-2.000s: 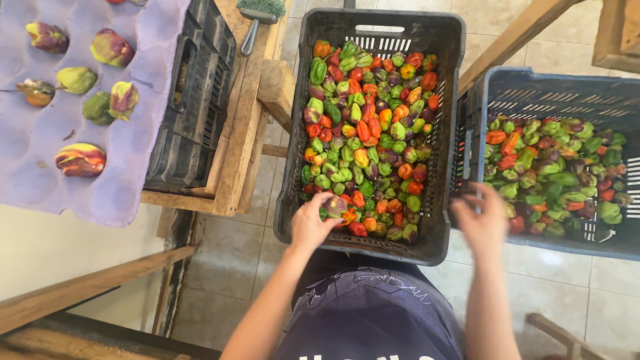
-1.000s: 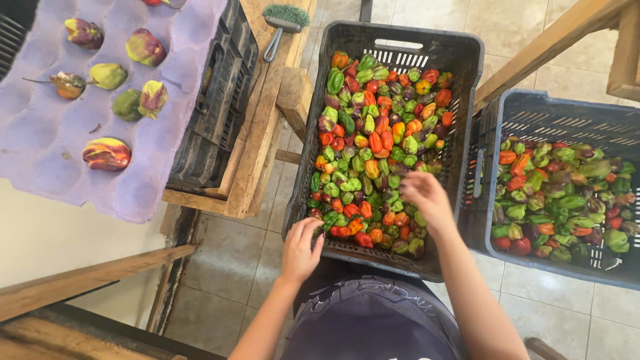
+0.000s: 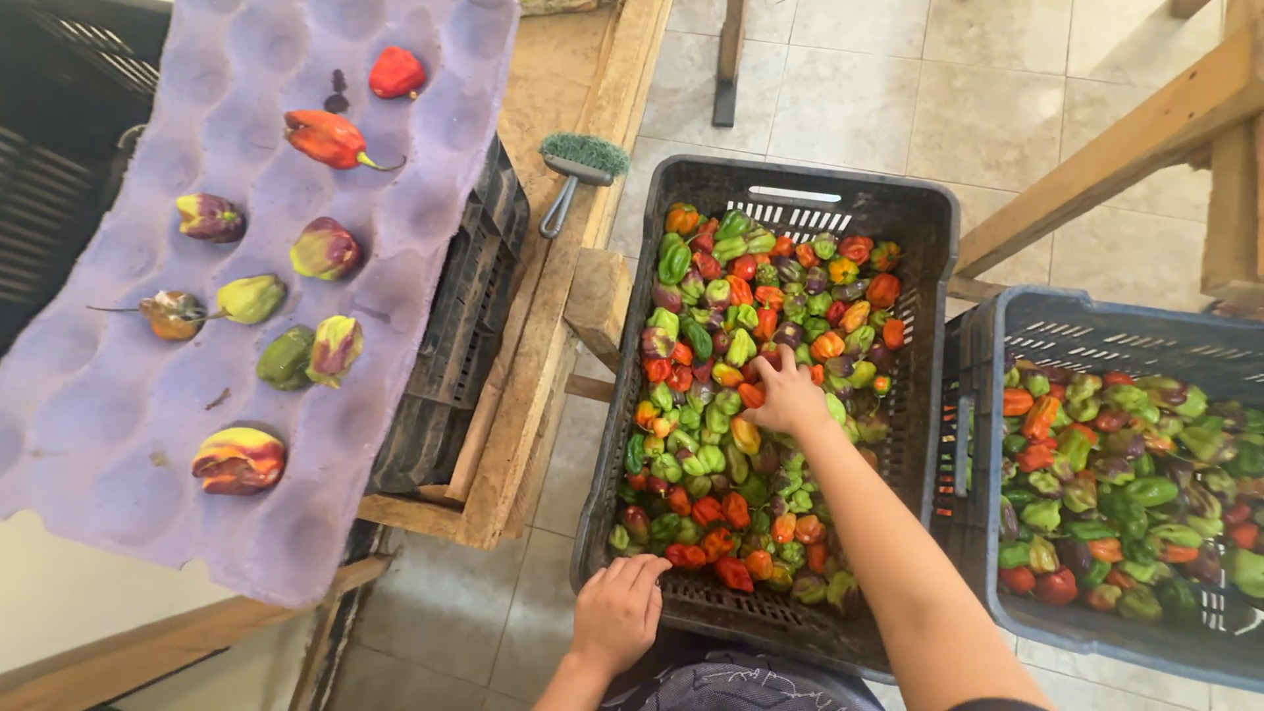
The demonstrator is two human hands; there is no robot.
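Observation:
A black plastic crate in front of me holds many small wrinkled peppers in green, red, orange and purple. My right hand reaches into its middle, fingers spread and bent down among the peppers, touching an orange one; whether it grips any is hidden. At the near left corner, my left hand rests at the crate's rim, fingertips close to a red pepper. Its fingers are loosely curled, and what lies under them cannot be seen.
A purple egg tray with several peppers lies at left over black crates. A green-bristled brush sits on the wooden bench beside it. Another crate of peppers adjoins at right. A wooden beam slants at upper right.
My right hand was outside the crate's right edge two seconds ago and is now in the middle of the peppers. My left hand has drawn back from the peppers to the near left rim.

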